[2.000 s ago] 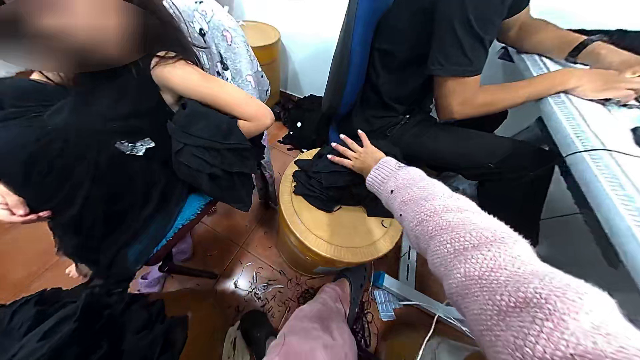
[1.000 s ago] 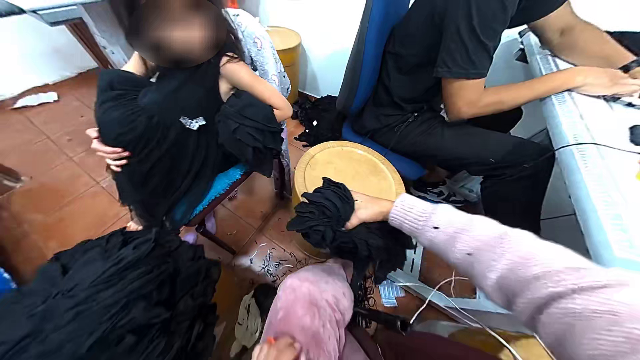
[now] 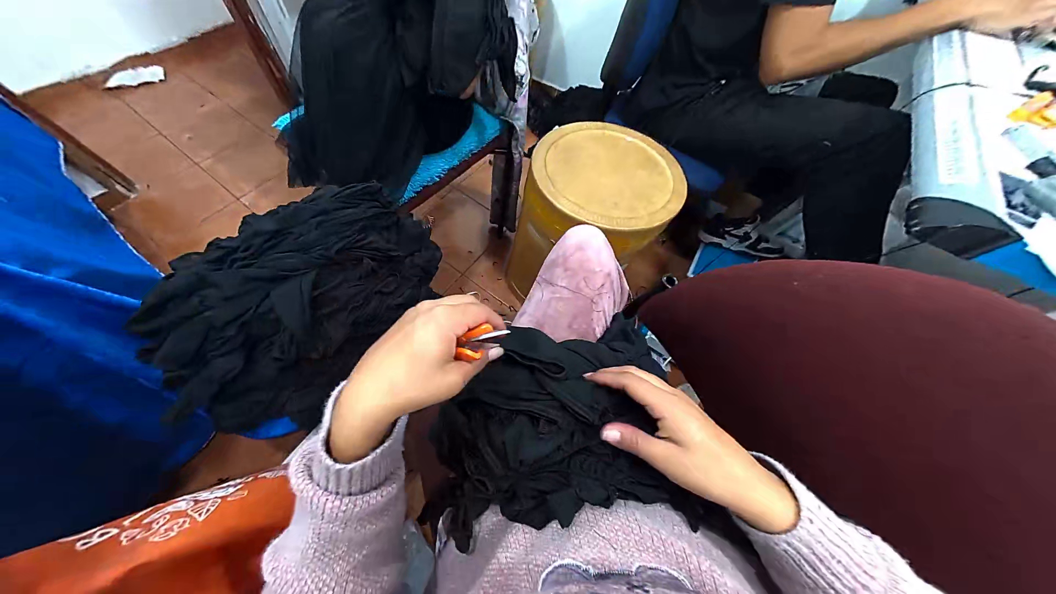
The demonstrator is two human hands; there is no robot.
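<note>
A bundle of black fabric (image 3: pixel 544 421) lies across my lap. My left hand (image 3: pixel 417 355), at the bundle's upper left edge, holds small orange-handled thread snips (image 3: pixel 474 340); their short metal blades point right, over the cloth. My right hand (image 3: pixel 672 429) rests on the bundle's right side, thumb and fingers apart and touching the cloth; whether it pinches a fold I cannot tell. Left of my left hand sits a large heap of black fabric pieces (image 3: pixel 305 289).
A yellow drum (image 3: pixel 610 177) stands beyond my knee. A person in black sits on a turquoise-covered chair (image 3: pixel 458 153); another works at a table (image 3: pixel 961 140). A maroon padded surface (image 3: pixel 858 396) is at my right, blue cloth (image 3: pixel 66 330) at far left.
The black bundle has moved from the yellow drum, where it lay two seconds ago, to my lap. My left hand now shows orange snips. The view has swung down and left.
</note>
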